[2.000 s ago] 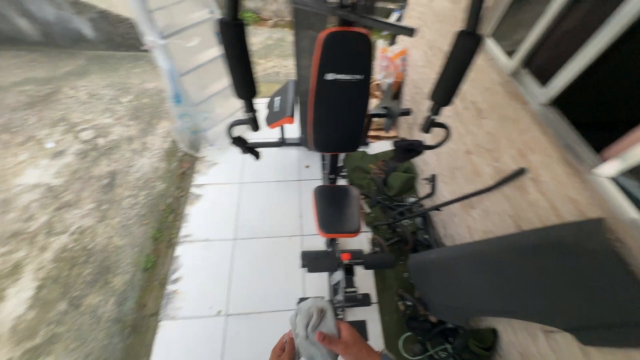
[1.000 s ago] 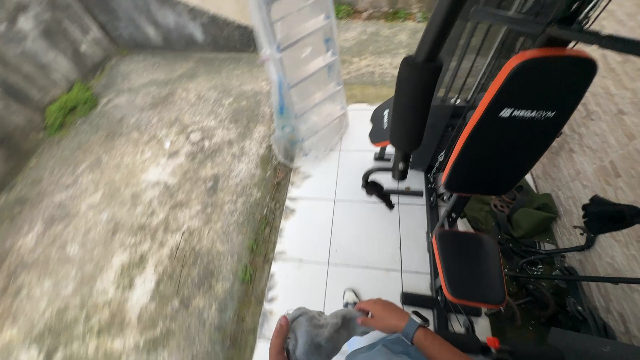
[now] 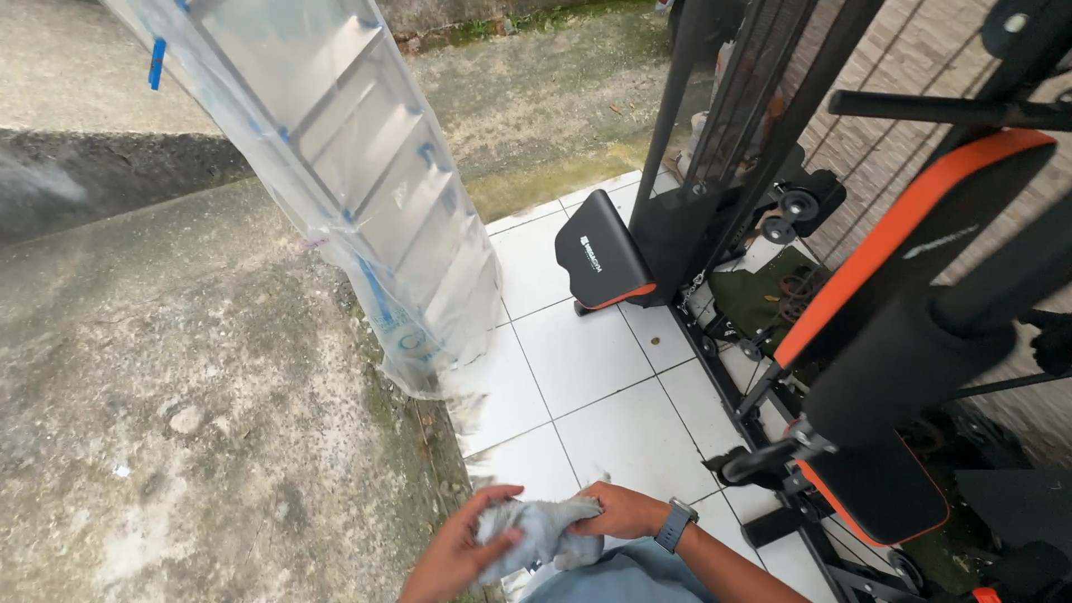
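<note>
A crumpled grey cloth (image 3: 536,532) is between my two hands at the bottom centre. My left hand (image 3: 469,544) curls round the cloth's left side, thumb in front. My right hand (image 3: 620,509), with a grey-strapped watch (image 3: 676,525) on the wrist, pinches the cloth's right end. To the right stands a black multi-gym with an orange-edged backrest (image 3: 913,243), a matching seat (image 3: 879,486) and a small black pad (image 3: 599,251). Grey-blue clothing shows just below the hands.
A plastic-wrapped shelf or rack (image 3: 360,151) stands on the left of the white tiled floor (image 3: 586,352). Rough concrete ground (image 3: 209,377) lies further left. A dark green cloth (image 3: 758,293) lies behind the gym frame, beside a brick-patterned wall (image 3: 871,109).
The view has swung left and come nearer to the wrapped rack and the gym. The grey cloth has stayed in my hands, its shape shifting between them.
</note>
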